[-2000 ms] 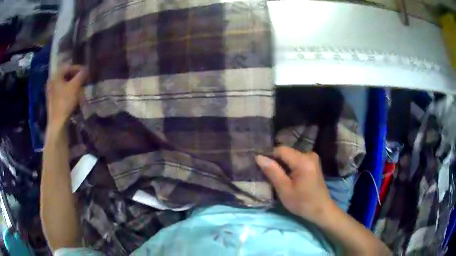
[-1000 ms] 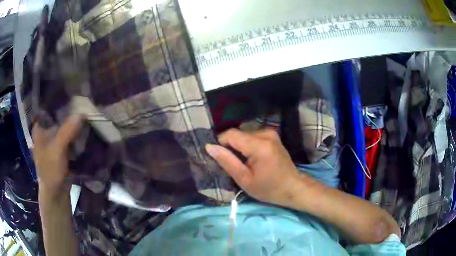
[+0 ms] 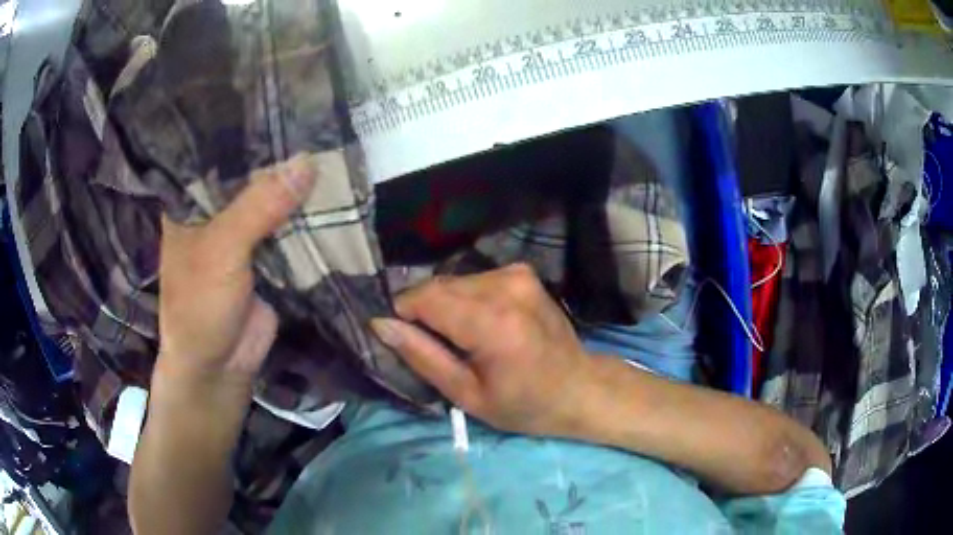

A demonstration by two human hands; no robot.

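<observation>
The plaid garment panel (image 3: 209, 115), in dark purple-brown, cream and grey checks, lies bunched over the left of the table and hangs over its front edge. My left hand (image 3: 225, 272) holds the cloth, its thumb lying on a cream check near the right edge. My right hand (image 3: 496, 345) pinches the panel's right edge lower down, between thumb and fingers. A small white strip (image 3: 459, 428) hangs just below the right fingertips. White patches (image 3: 126, 423) show among the plaid at the lower left.
The white table (image 3: 439, 52) carries a numbered measuring tape (image 3: 637, 52) along its front. A yellow object (image 3: 916, 13) is at the far right corner. Below are blue bin rims (image 3: 728, 251), a red item (image 3: 766, 303), a loose white thread and more plaid pieces (image 3: 883, 366).
My left hand has moved right and now holds the cloth close to its right edge. The panel has shifted left and bunched up. My right hand has moved left with the edge.
</observation>
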